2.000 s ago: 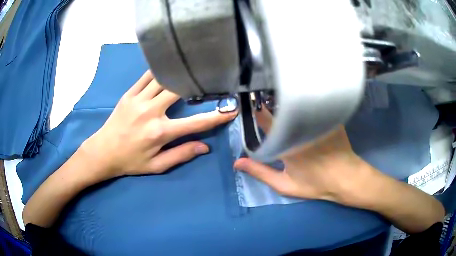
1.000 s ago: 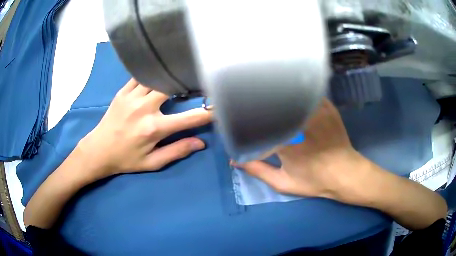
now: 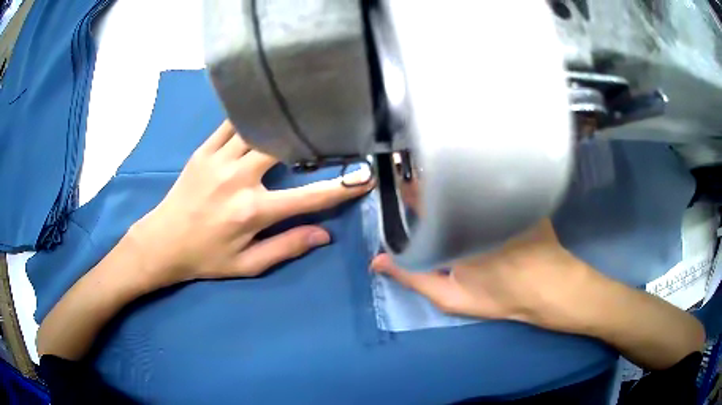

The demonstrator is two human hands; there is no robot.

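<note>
A large blue garment panel (image 3: 237,340) lies spread under both hands. My left hand (image 3: 229,206) rests flat on it with fingers apart, its index fingertip beside the sewing machine's needle area. My right hand (image 3: 507,277) lies on the right part of the panel, thumb on the edge of a paler pocket bag piece (image 3: 412,310); its other fingers are mostly hidden behind the machine head. The pale piece lies mid-panel with a fuzzy left edge. The grey-white machine head (image 3: 491,134) covers the upper middle and hides the needle and most of the presser foot.
Stacked blue cut panels (image 3: 39,119) lie at the left on the white table (image 3: 127,95). Metal machine parts (image 3: 609,101) are at the upper right. A printed scale (image 3: 681,277) shows at the right edge. Dark sleeves show at both lower corners.
The machine head shifted left in the view one second ago and now stands right again, much as two seconds ago. Hands and cloth look nearly unchanged.
</note>
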